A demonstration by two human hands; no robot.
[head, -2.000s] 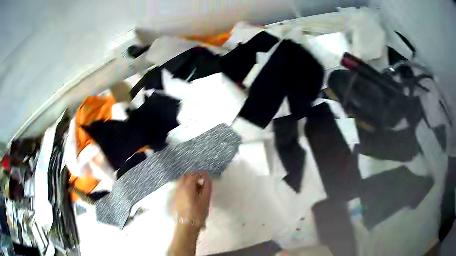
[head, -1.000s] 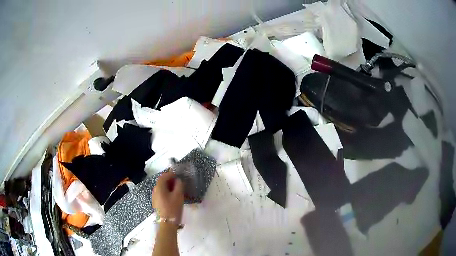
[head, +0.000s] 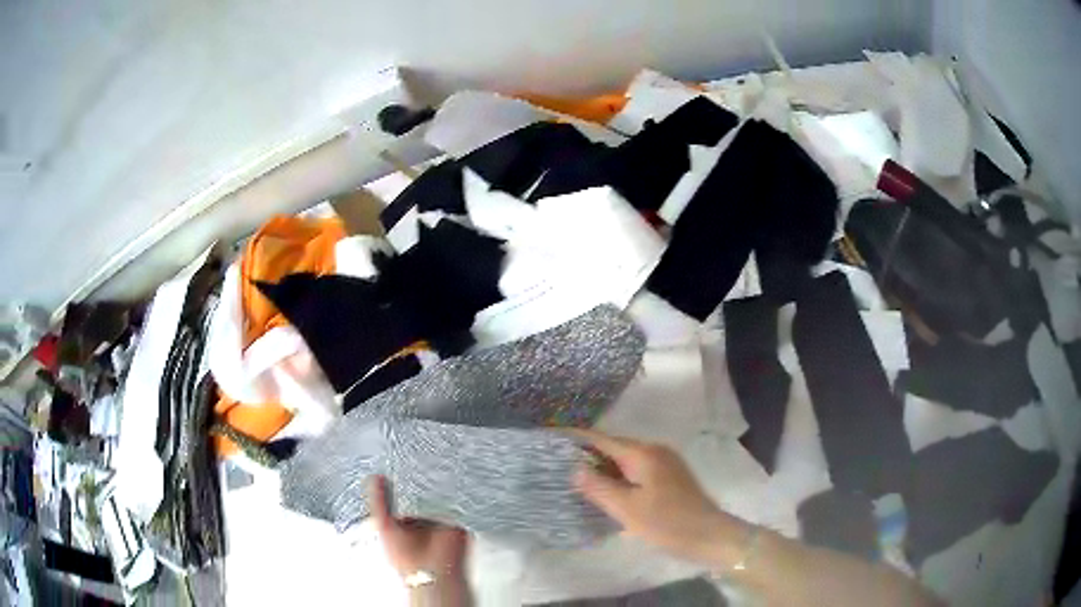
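Note:
A speckled grey cut piece (head: 510, 480) lies in front of me, overlapping a second grey curved piece (head: 533, 368) behind it. The two meet at the left, and their right ends are spread apart. My right hand (head: 646, 486) pinches the right end of the front piece, with the thumb below and a finger along its upper edge. My left hand (head: 424, 548) is at the lower edge of the grey cloth, one digit lying on it. Its other fingers are blurred and partly hidden, so I cannot tell whether it grips.
Black cut pieces (head: 753, 213) and white sheets (head: 581, 243) lie behind. Orange cloth (head: 285, 263) and white cloth (head: 279, 368) are at the left, beside hanging fabric pieces (head: 178, 439). A black pouch (head: 936, 273) and dark red tube (head: 897, 180) are back right. Black strips (head: 848, 379) lie right.
Only one hand showed before, on the single visible grey piece; now both hands show. A second grey layer is now separated at the front, its right end in my right hand. The view has shifted.

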